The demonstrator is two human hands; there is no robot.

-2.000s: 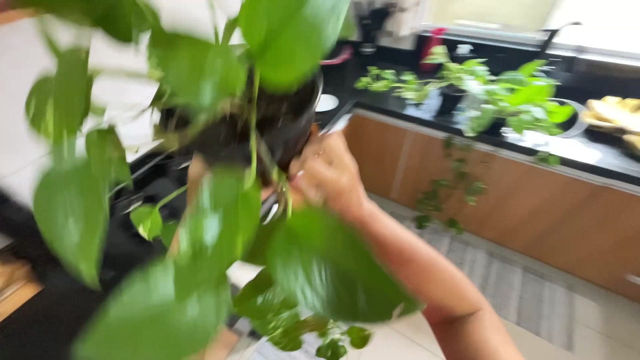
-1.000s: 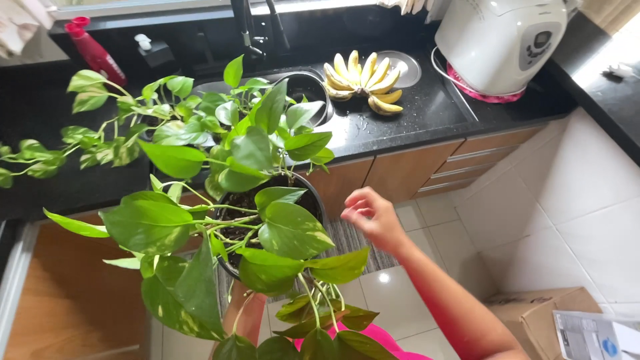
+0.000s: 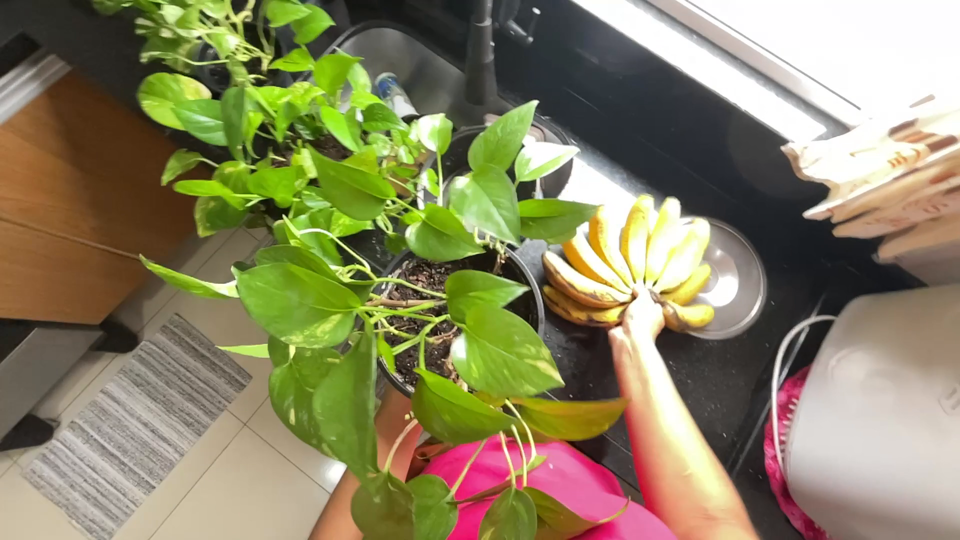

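Note:
A potted pothos plant with broad green leaves (image 3: 499, 352) fills the middle of the head view, its black pot (image 3: 531, 281) holding dark soil. My left forearm (image 3: 397, 427) rises beneath this pot; the left hand itself is hidden behind pot and leaves. Out to the right, my right hand (image 3: 643, 316) is at the stem end of a bunch of ripe bananas (image 3: 634, 247), its fingers closed around the stem. The bananas lie on the black countertop, partly over a round glass lid or plate (image 3: 739, 281).
More pothos plants (image 3: 262, 127) stand by the sink (image 3: 405, 64) and faucet (image 3: 480, 60). A white appliance (image 3: 885, 405) on pink cloth is at right, below hanging fabric (image 3: 892, 180). A striped mat (image 3: 139, 427) lies on the tiled floor.
My right hand has moved from beside the pot, where it held nothing, to the banana bunch and taken hold of its stem. The view has turned and come closer to the counter.

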